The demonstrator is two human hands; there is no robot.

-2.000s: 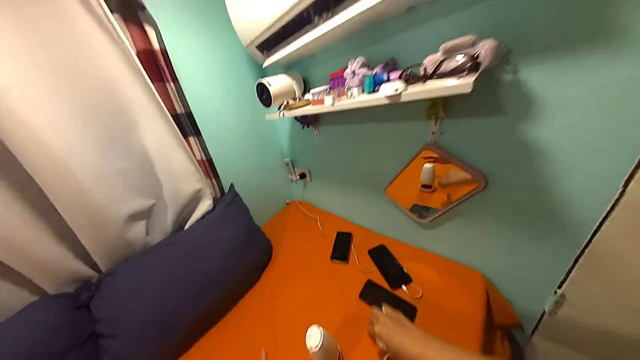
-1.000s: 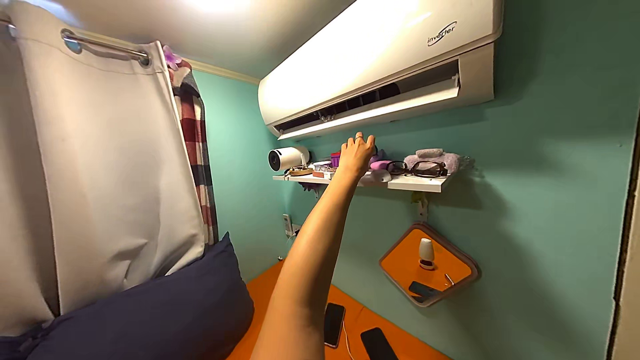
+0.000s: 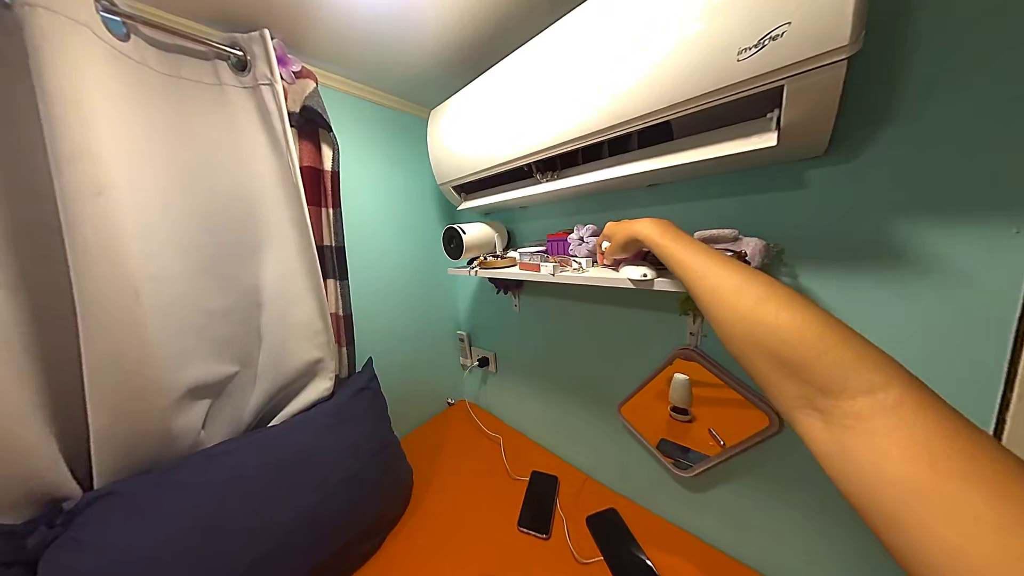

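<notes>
My right hand (image 3: pixel 628 240) reaches over the white wall shelf (image 3: pixel 592 278) from the right, its fingers bent down among small items. A small white spot shows at the fingers; whether they grip anything cannot be told. Just left of the hand sits a lilac scrunchie (image 3: pixel 583 241), beside a purple container (image 3: pixel 558 244). A white rounded object (image 3: pixel 638 272) lies at the shelf edge below the hand. Further left are small boxes (image 3: pixel 538 262) and a white cylindrical device (image 3: pixel 474 241). My forearm partly hides the shelf's right part, where grey-purple cloth (image 3: pixel 740 244) lies. My left hand is out of view.
An air conditioner (image 3: pixel 640 96) hangs above the shelf, and a diamond-hung mirror (image 3: pixel 700 412) below. Two phones (image 3: pixel 538 504) with white cables lie on the orange surface (image 3: pixel 456 480). A navy pillow (image 3: pixel 240 496) and a pale curtain (image 3: pixel 176 224) are at left.
Two seconds ago a hand was at a dark phone on the orange surface. One second ago an arm reached up from below over the shelf; now the arm comes from the right. The view has tilted up.
</notes>
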